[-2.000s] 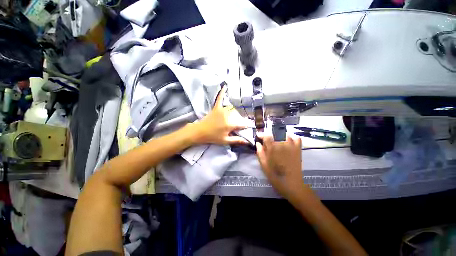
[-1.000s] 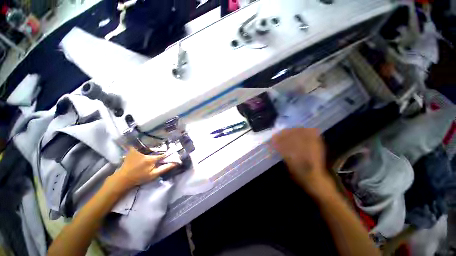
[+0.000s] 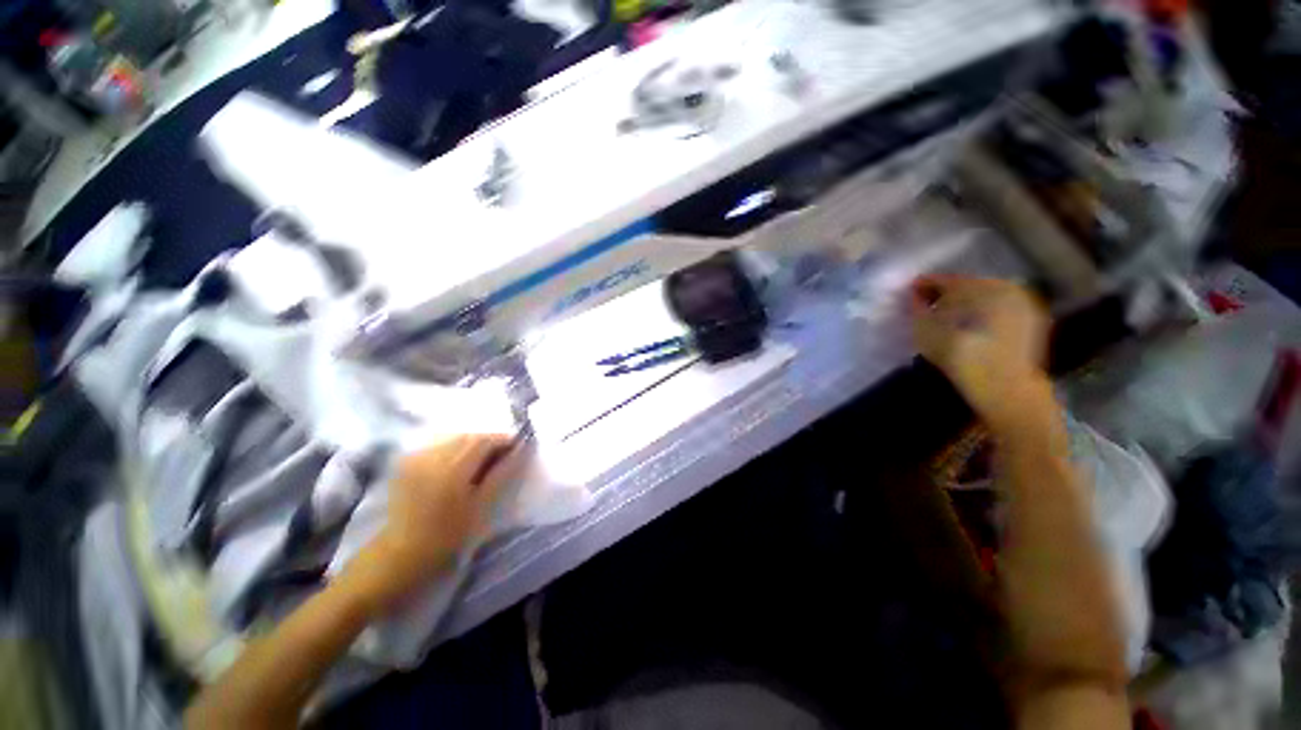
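The picture is blurred. The light grey garment panels (image 3: 286, 471) lie heaped at the left end of the white sewing machine (image 3: 571, 186). My left hand (image 3: 445, 502) is at the near edge of this cloth, just below the needle area; a thin dark strip shows at its fingers, and its grip is unclear. My right hand (image 3: 985, 335) is away from the cloth, over the right end of the machine table, with fingers bent together; a small dark spot shows at the fingertips, and I cannot tell if it holds anything.
Thread snips (image 3: 645, 357) and a black rectangular object (image 3: 716, 307) lie on the bed under the machine head. A sheer bluish scrap (image 3: 835, 335) lies right of them. A printed ruler runs along the table's front edge (image 3: 642, 464). Pale and dark cloth (image 3: 1213, 528) is heaped at the lower right.
My right hand left the needle area and moved far right, then a little farther right and up. My left hand has shifted slightly right and down. The view has turned rightward.
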